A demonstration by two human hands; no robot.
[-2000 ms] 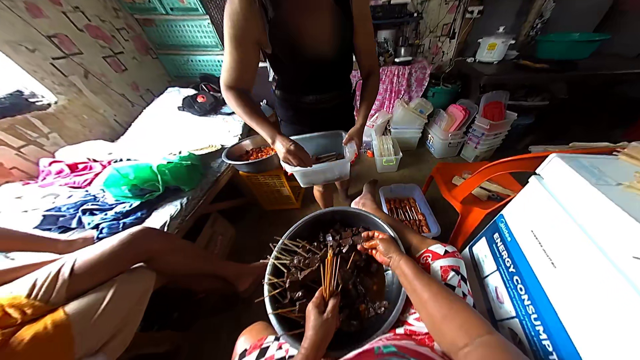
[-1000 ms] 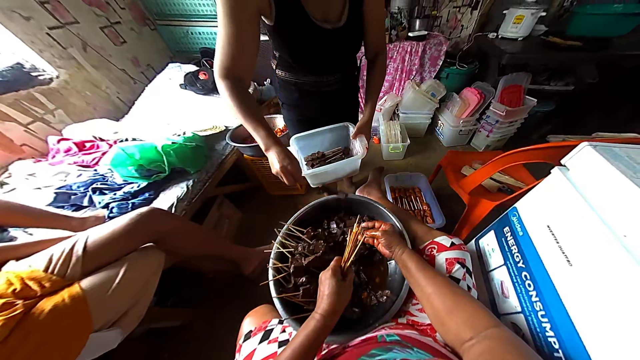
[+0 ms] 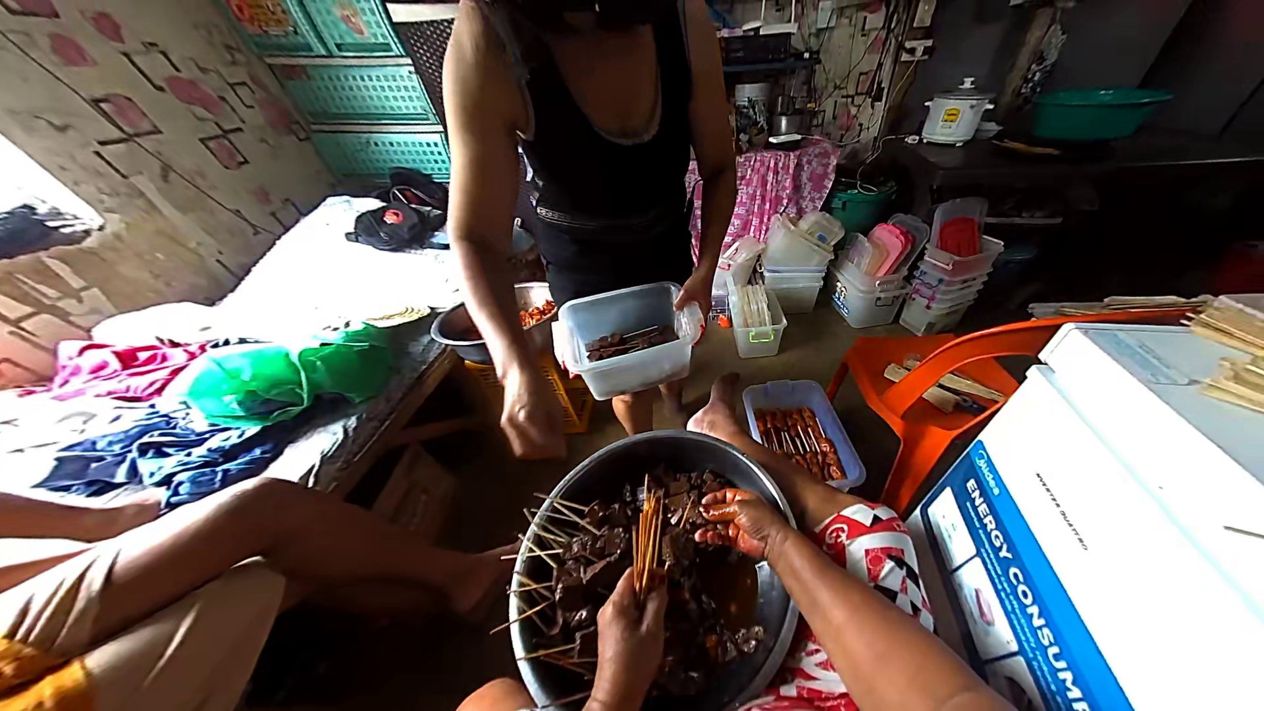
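Note:
A large round metal basin [image 3: 530, 612] sits at my lap, holding dark brown meat pieces [image 3: 592, 573] in a reddish-brown liquid. Skewered pieces lie along its left side, their sticks pointing over the rim. My left hand [image 3: 632, 627] grips a bunch of thin wooden skewers [image 3: 648, 528] upright above the meat. To the right, over the basin, my right hand [image 3: 741, 521] has its fingers bent and wet with sauce; whether they pinch a small piece or a stick, I cannot tell. A person standing opposite holds a clear plastic container [image 3: 632, 370] with dark skewered meat in it.
Behind the basin, a plastic tray [image 3: 857, 469] of reddish skewers rests on the floor. An orange plastic chair [image 3: 904, 390] and a white chest appliance [image 3: 1116, 454] stand at right. Another person's leg [image 3: 326, 523] is at left, below a bed with clothes. Stacked containers [image 3: 869, 296] stand behind.
The standing person's container was lower in the earlier frames' middle moment; that person's free hand has moved off it, down toward the basin. My left hand still holds the skewers.

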